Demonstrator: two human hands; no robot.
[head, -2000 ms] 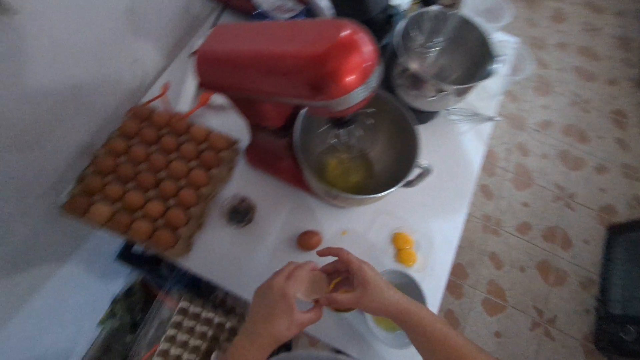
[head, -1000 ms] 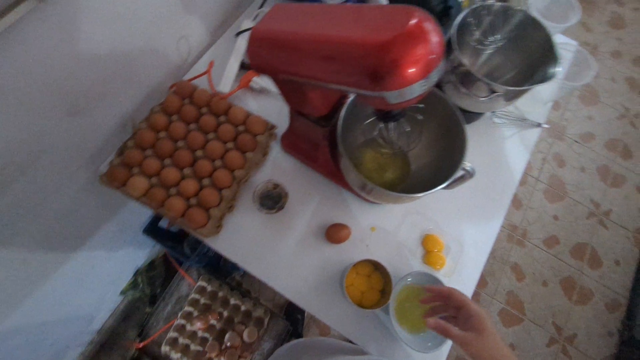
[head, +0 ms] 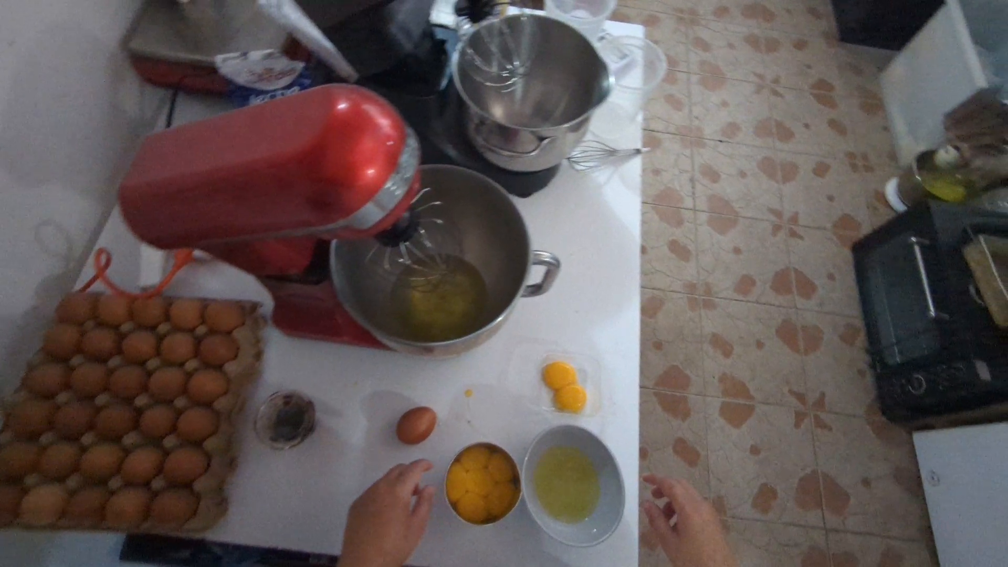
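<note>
My left hand [head: 390,512] is empty, fingers apart, just left of a round container of egg yolks [head: 483,483] and below a single brown egg [head: 416,425]. My right hand [head: 683,520], also empty with fingers spread, hovers beyond the table's right edge, beside a white bowl of egg whites [head: 573,485]. Two yolks [head: 565,387] lie in a small clear container above that bowl. Under the raised whisk of a red stand mixer [head: 276,165], a steel bowl [head: 504,228] holds yellowish liquid. A cardboard tray of brown eggs [head: 128,382] is at the left.
A second steel mixer bowl [head: 531,102] with a whisk inside stands at the back. Near it are a hand whisk [head: 602,155] and clear plastic containers [head: 634,67]. A small glass dish [head: 285,420] sits beside the egg tray. A black oven [head: 906,315] stands across the tiled floor.
Two seconds ago both hands were together around an eggshell; now they are apart and empty. My right hand has moved from over the white bowl to its right. The view has shifted.
</note>
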